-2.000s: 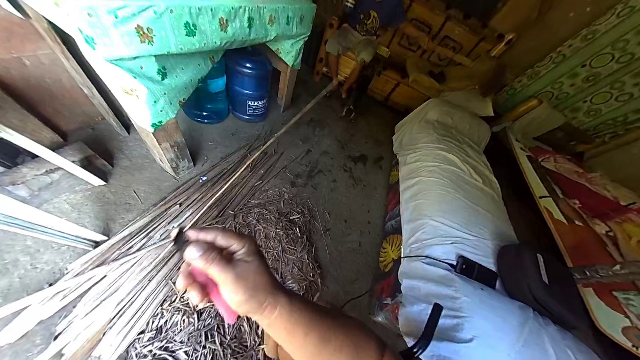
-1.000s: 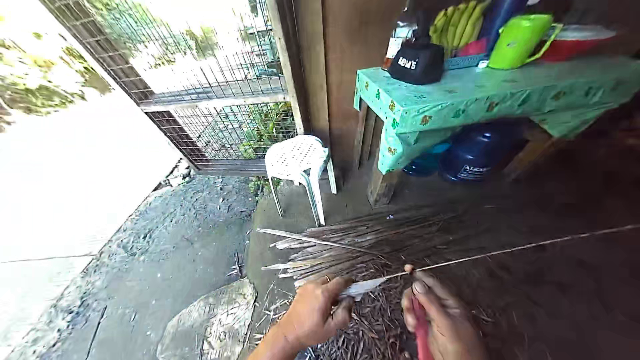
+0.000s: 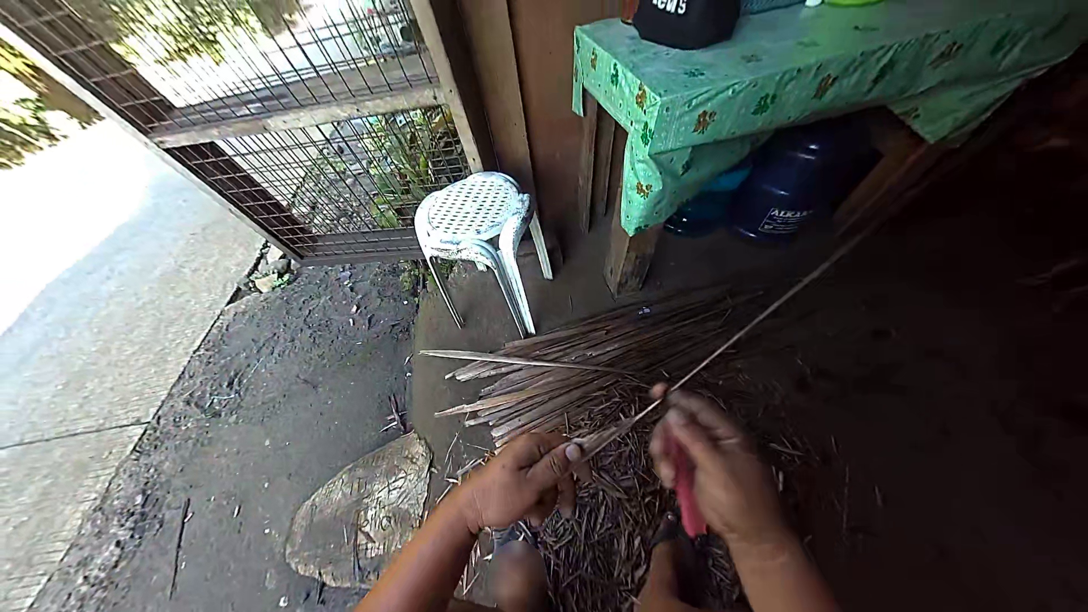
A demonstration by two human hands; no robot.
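My left hand (image 3: 531, 480) pinches the broad end of a long dried leaf strip (image 3: 756, 320) between thumb and fingers. The strip runs up to the right, past my right hand (image 3: 710, 463), into the dark. My right hand is closed on a red-handled tool (image 3: 687, 493); its blade is hidden, and its upper end meets the strip. Below and behind the hands lies a heap of dry shavings (image 3: 608, 527). Beyond it, a bundle of long dried leaf strips (image 3: 544, 391) is spread on the floor, with one paler strip (image 3: 510, 360) across its top.
A white plastic stool (image 3: 476, 212) stands behind the bundle. At upper right is a table with a green patterned cloth (image 3: 705, 110), a black cap (image 3: 687, 21) on it and blue water jugs (image 3: 778, 187) beneath. A flat stone (image 3: 365, 514) lies left of my legs. A wire-mesh gate (image 3: 297, 127) stands behind.
The view has swung far left since two seconds ago, from the bed to the gate. My left hand, unseen in the oldest frame, now holds the strip's end.
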